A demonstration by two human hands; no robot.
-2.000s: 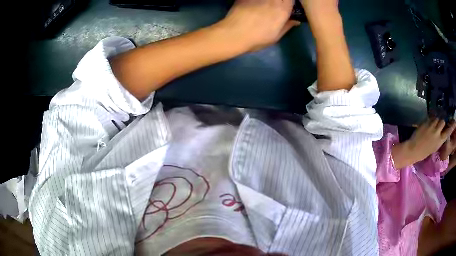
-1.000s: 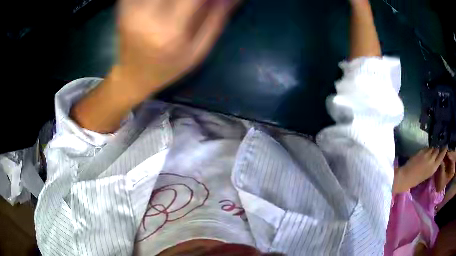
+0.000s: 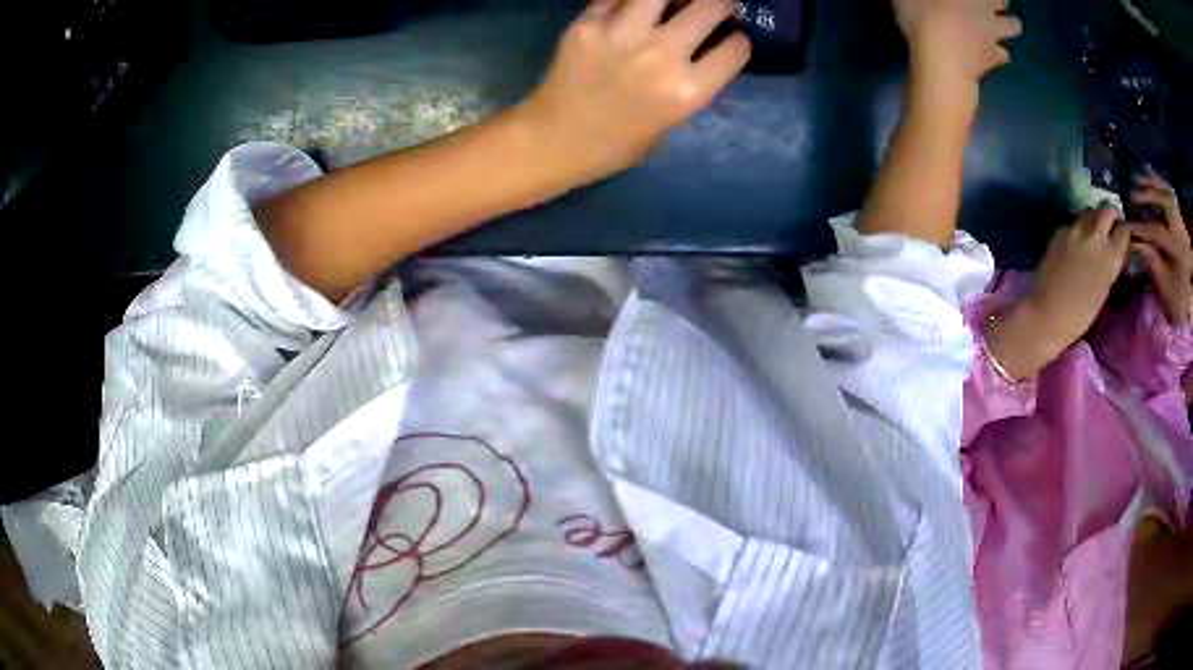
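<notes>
A black tray point(image 3: 777, 34) with small white print lies flat on the dark green bench top, cut off by the top edge. My left hand point(image 3: 641, 76) is at its left end, its fingers over that end and gripping it. My right hand point(image 3: 958, 37) is up and to the right, apart from the tray, with bent fingers and part of it near the picture's top edge. I cannot tell whether it holds a small dark thing.
A black block point(image 3: 308, 16) lies at the top left on the worn bench top point(image 3: 393, 105). Dark pieces point(image 3: 1136, 111) lie at the far right, near a coworker's hands point(image 3: 1083, 278) and pink sleeves. Crumpled white plastic point(image 3: 46, 537) shows low left.
My left hand has swung from the upper left across to the tray and now touches it. My right hand has come into view. The view has shifted, and the tray shows again at the top.
</notes>
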